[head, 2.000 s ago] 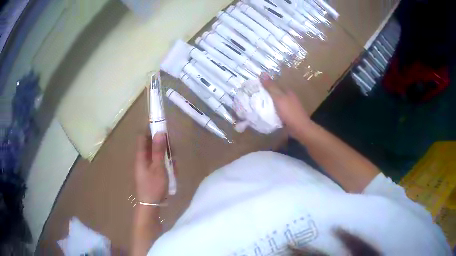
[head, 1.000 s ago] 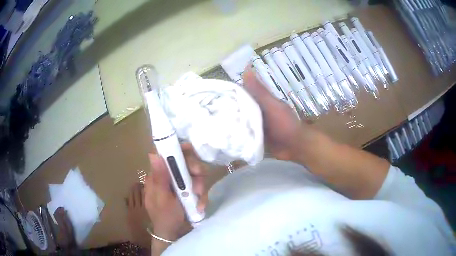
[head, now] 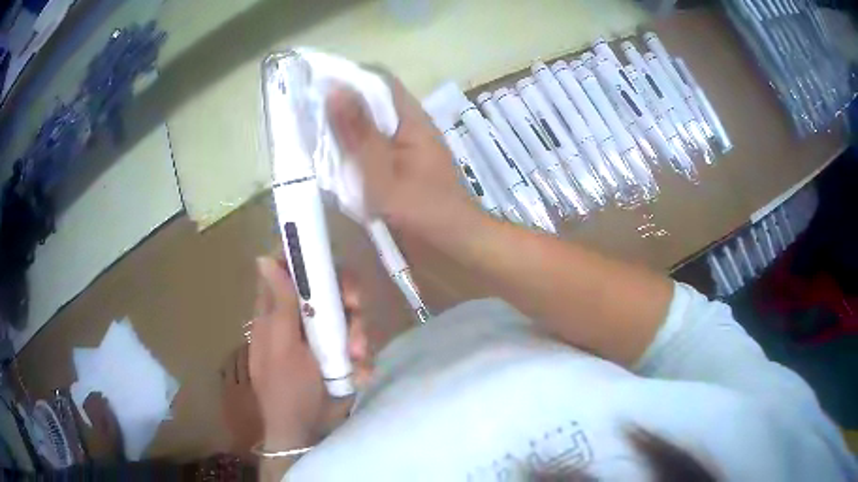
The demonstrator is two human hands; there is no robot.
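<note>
My left hand holds a white pen-shaped device by its lower half, with its clear-capped end pointing up and away. A dark window and a small button show on its side. My right hand holds a crumpled white cloth against the upper part of the device, beside the clear cap. Another pen-shaped device lies on the brown bench, its upper end hidden by the cloth and my right hand. A row of several similar devices lies to the right.
A white block lies at the row's left end. White wipes lie at left, near another person's hand. A pale sheet lies beyond the brown bench. More devices in clear plastic lie at far right.
My right hand has moved up and left, bringing the cloth from beside the device onto its upper part. The device is more upright in my left hand. A device on the bench beneath has come into view.
</note>
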